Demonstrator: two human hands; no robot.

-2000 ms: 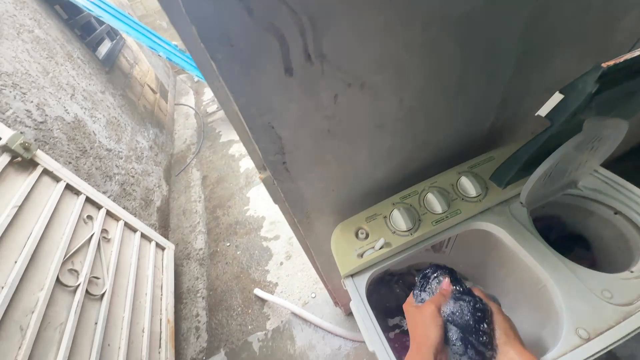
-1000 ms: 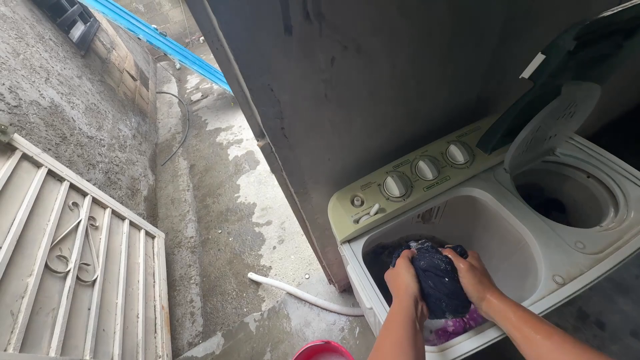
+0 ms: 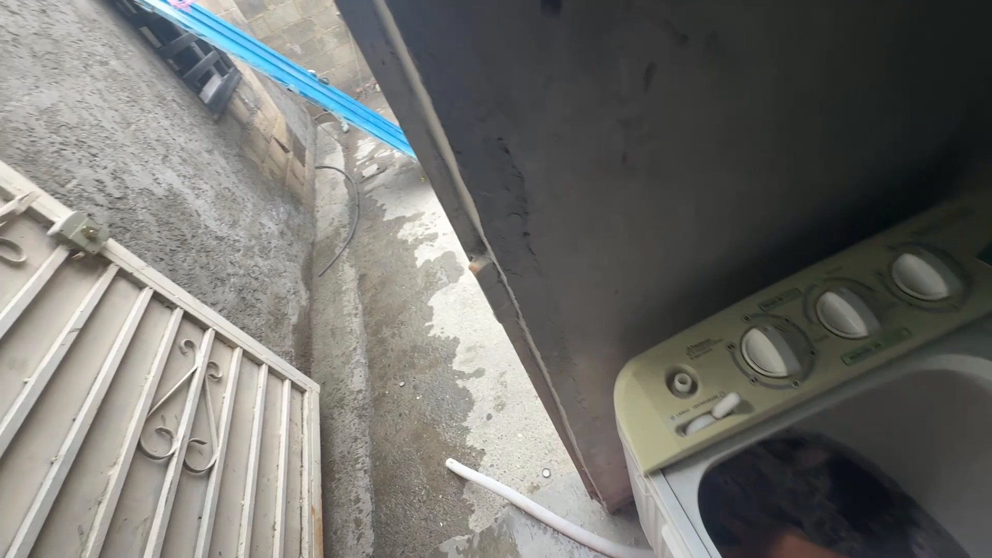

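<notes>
A twin-tub washing machine [image 3: 643, 418] stands at the lower right, its pale green control panel [image 3: 697, 341] carrying white knobs. Dark wet cloth [image 3: 821, 480] lies in the wash tub, cut off by the lower edge of the view. A small blurred patch of skin, which appears to be my left hand [image 3: 787, 545], shows at the bottom edge against the cloth. Its fingers and any grip are hidden. My right hand is out of the picture.
A white metal gate [image 3: 263, 372] stands at left beside a rough cement wall [image 3: 170, 147]. A white hose [image 3: 527, 504] lies on the partly wet concrete floor [image 3: 418, 372]. A dark panel [image 3: 604, 194] rises behind the machine, and blue strips [image 3: 310, 81] cross at the top.
Both hands held the dark cloth above the wash tub earlier; now only a patch of one shows low at the tub. The view has swung, cutting off the spin tub and the pink rim.
</notes>
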